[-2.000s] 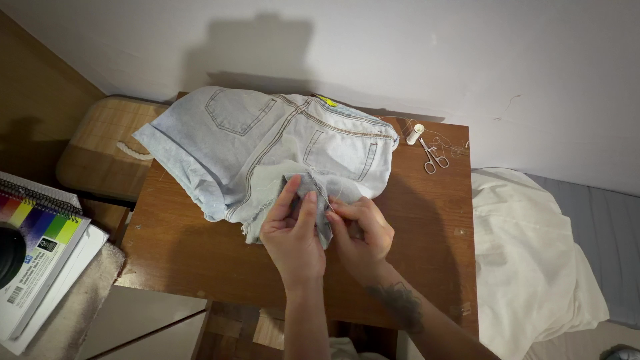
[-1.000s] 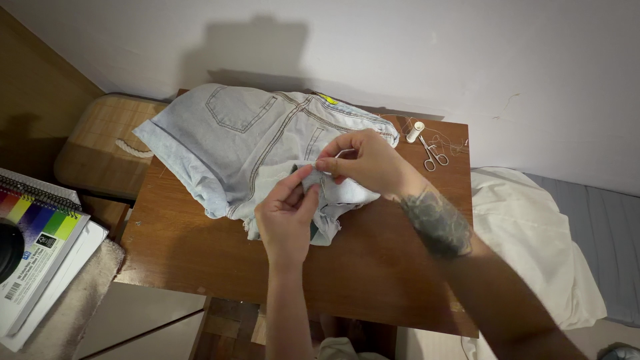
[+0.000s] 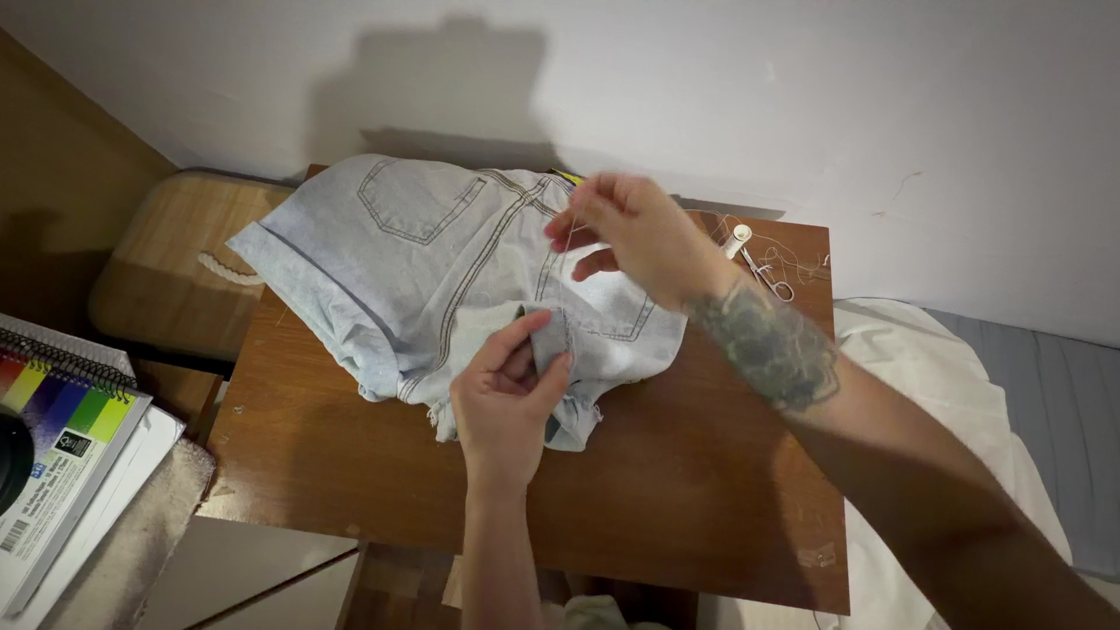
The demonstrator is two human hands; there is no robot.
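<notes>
Light-blue denim shorts lie on a brown wooden table, back pockets facing up. My left hand pinches a folded edge of denim at the frayed leg opening between thumb and fingers. Above it, over the right-hand back pocket, my right hand is raised with its fingertips together on a thin pale thread, which runs down toward the pinched fold. Whether a needle is in those fingers cannot be seen. A spool of white thread stands behind my right wrist, beside small metal scissors.
Loose thread lies by the scissors. Left of the table are a wooden board with a rope handle, a spiral-bound pad and loose papers. White cloth hangs at the right. A wall rises behind.
My right hand has risen up and away from the pinched fold, drawing the thread out. My left hand still grips the denim, slightly lower than a second ago.
</notes>
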